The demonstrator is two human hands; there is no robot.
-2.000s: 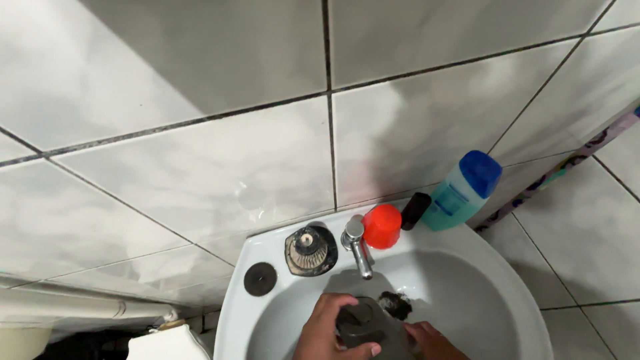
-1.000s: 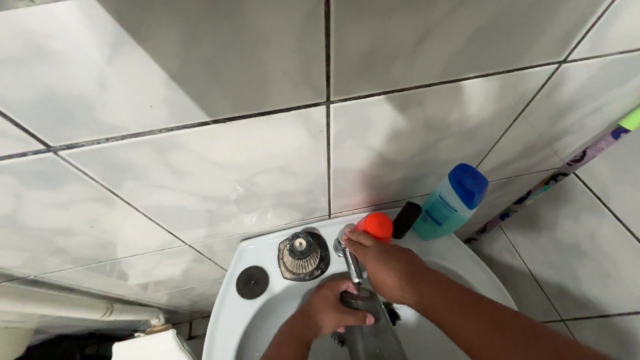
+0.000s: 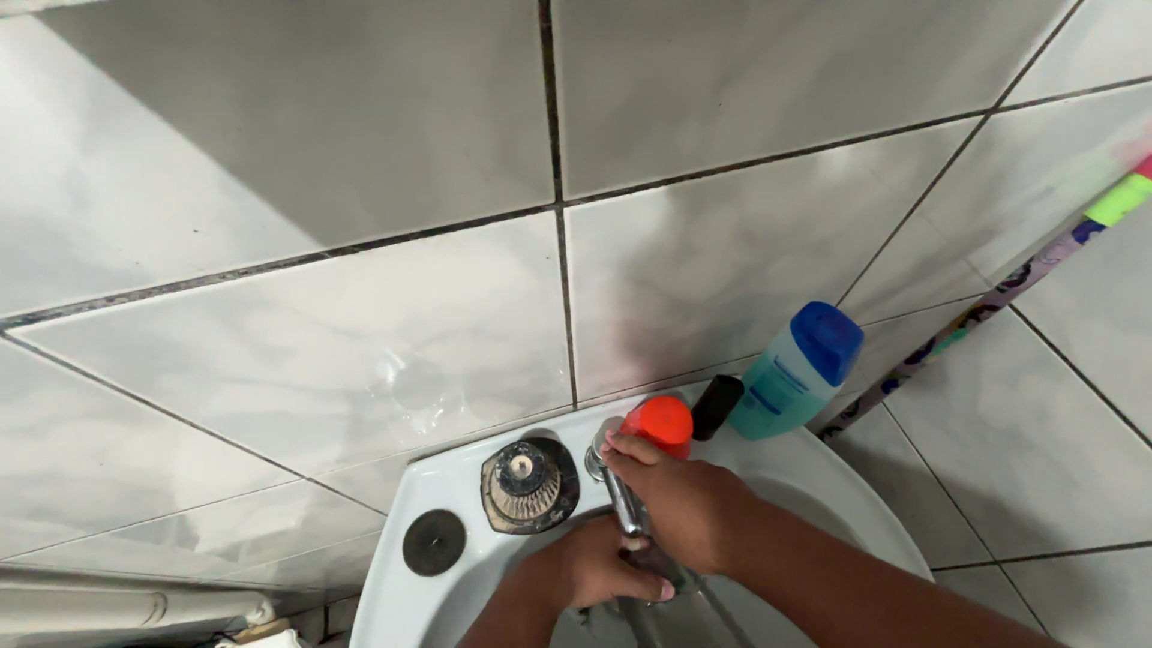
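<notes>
My right hand [image 3: 679, 495] reaches over the basin with its fingers on the knob of the chrome faucet [image 3: 625, 504]. Just below the spout, my left hand [image 3: 605, 569] is closed around the upper end of a grey, translucent container [image 3: 679, 616], whose lower part runs out of the frame. Its mouth lies under the spout; my fingers partly hide it. Beside the faucet, on the white washbasin [image 3: 382, 576], stands a red-orange plastic cup or cap [image 3: 664, 423], close to my right fingertips.
Along the back rim are a black object [image 3: 717, 407] and a green bottle with a blue cap [image 3: 801, 373]. Left of the faucet sit a brush with a dark knob [image 3: 524, 481] and a round dark stopper [image 3: 434, 542]. A patterned pole [image 3: 999, 292] leans at the right; a white pipe [image 3: 117, 608] runs at lower left.
My right hand has moved from the container to the faucet knob. My left hand and the container were lower in the basin; now they are up by the spout.
</notes>
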